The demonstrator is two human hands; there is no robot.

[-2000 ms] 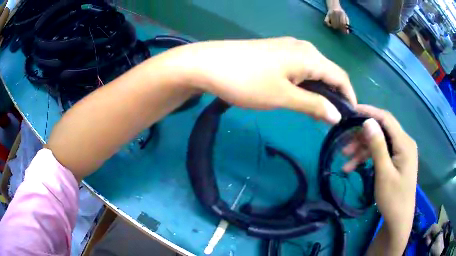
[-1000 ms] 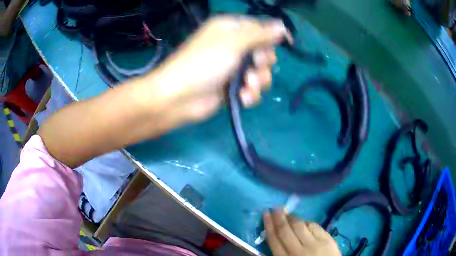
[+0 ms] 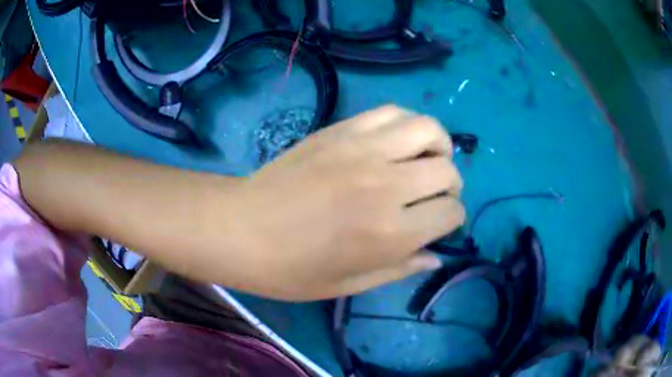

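My left hand [image 3: 354,206] is in the middle, back up, fingers curled around a black part of a headphone frame. One dark end [image 3: 464,143] shows beyond the knuckles, and more black shows below the fingers. The frame's curved band [image 3: 529,294] and a smaller inner arc lie below and right of the hand, with a thin dark wire [image 3: 516,197] trailing right. The hand hides the grip itself. A blurred, skin-toned shape, apparently my right hand [image 3: 635,362], is cut off at the lower right corner; its fingers cannot be made out.
Other black headphone frames [image 3: 324,81] lie at the upper left and top, with thin red wires. Another frame [image 3: 626,287] lies at the right, beside the edge of a blue tray [image 3: 663,328]. The bench's pale edge [image 3: 258,324] runs along the lower left, with a carton [image 3: 140,278] beyond it.
My left hand has moved down and right from its raised place, and the frame with it now sits lower. My right hand has left the pale piece at the bottom and moved toward the right corner.
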